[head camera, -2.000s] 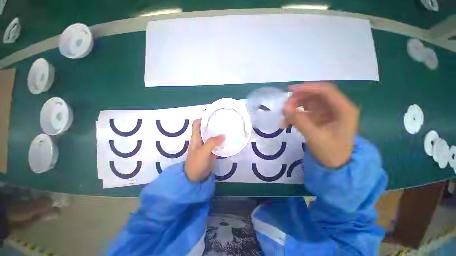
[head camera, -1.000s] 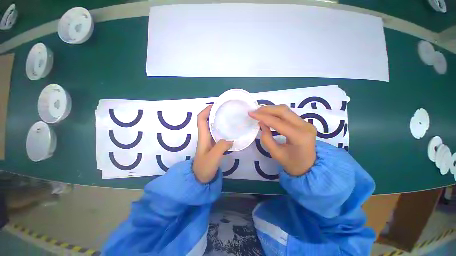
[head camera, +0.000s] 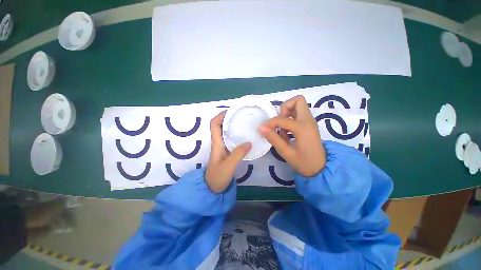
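My left hand (head camera: 224, 163) holds a white round housing (head camera: 228, 132) from its left and lower side, thumb on the inner lower edge. A pale translucent disc (head camera: 245, 125) lies inside the housing. My right hand (head camera: 300, 138) is at the housing's right side, one fingertip on the disc and other fingers bent around the rim; their tips are partly hidden. The housing is above a white sheet of black arcs (head camera: 158, 126), with the arcs behind it partly hidden.
A blank white sheet (head camera: 279, 42) lies beyond the arc sheet. White housings (head camera: 58, 113) stand in a column at the left. White ring discs (head camera: 445, 119) lie at the right, with paler discs (head camera: 451, 44) farther back. Brown cardboard (head camera: 6, 118) is at far left.
My right hand brought the translucent disc from the right into the housing. Since one second ago, its fingers have moved around the housing's right rim. My left hand keeps its hold.
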